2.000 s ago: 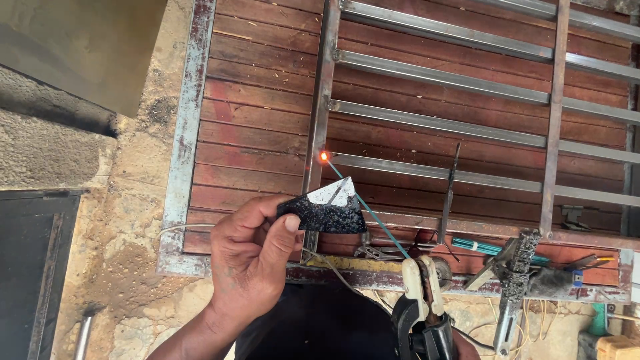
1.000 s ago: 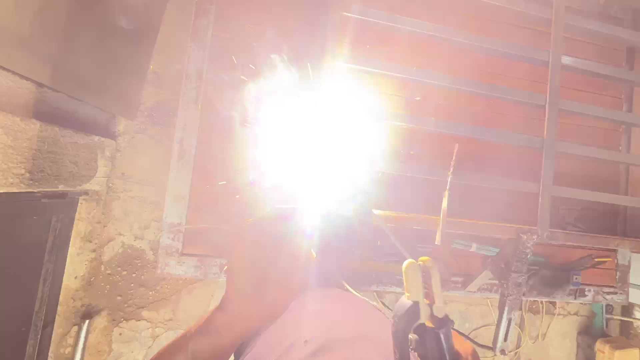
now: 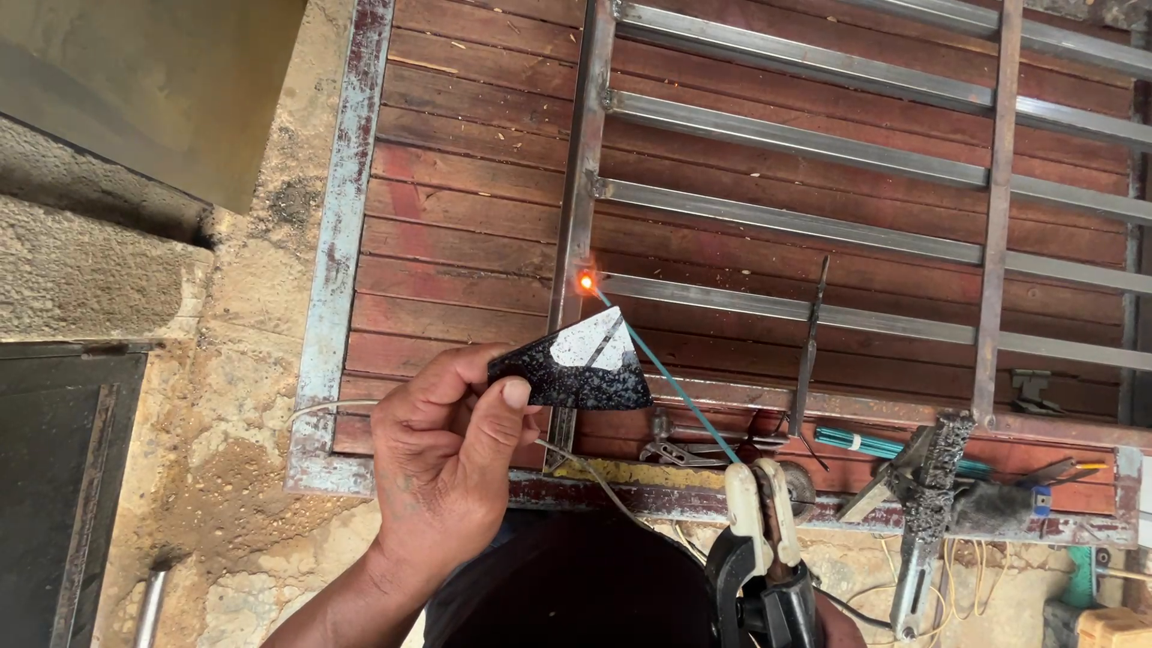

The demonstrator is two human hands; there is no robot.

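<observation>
Between thumb and fingers, my left hand (image 3: pixel 454 441) pinches a dark, spattered piece of glass (image 3: pixel 576 364) with a pale patch, which looks like a welding lens. At the bottom right, a welding electrode holder (image 3: pixel 760 540) clamps a teal-coated welding electrode (image 3: pixel 679 387). The electrode's tip meets a glowing orange spot (image 3: pixel 586 281), where a steel crossbar (image 3: pixel 702 292) joins the upright of a steel frame (image 3: pixel 576 198). My right hand (image 3: pixel 832 625) shows only as a bit of skin behind the holder's black handle; its fingers are hidden.
The frame lies on a red-brown slatted wooden table (image 3: pixel 468 216) with a metal rim. Along the near edge are locking pliers (image 3: pixel 684 450), a bundle of electrodes (image 3: pixel 850 441), a slag-crusted clamp (image 3: pixel 936 495) and a thin rod (image 3: pixel 810 351). A cable (image 3: pixel 603 481) crosses the rim.
The blinding white arc seen a second ago is out, and an orange glow remains at the joint. The lens and left hand are visible again, close to where they were two seconds ago.
</observation>
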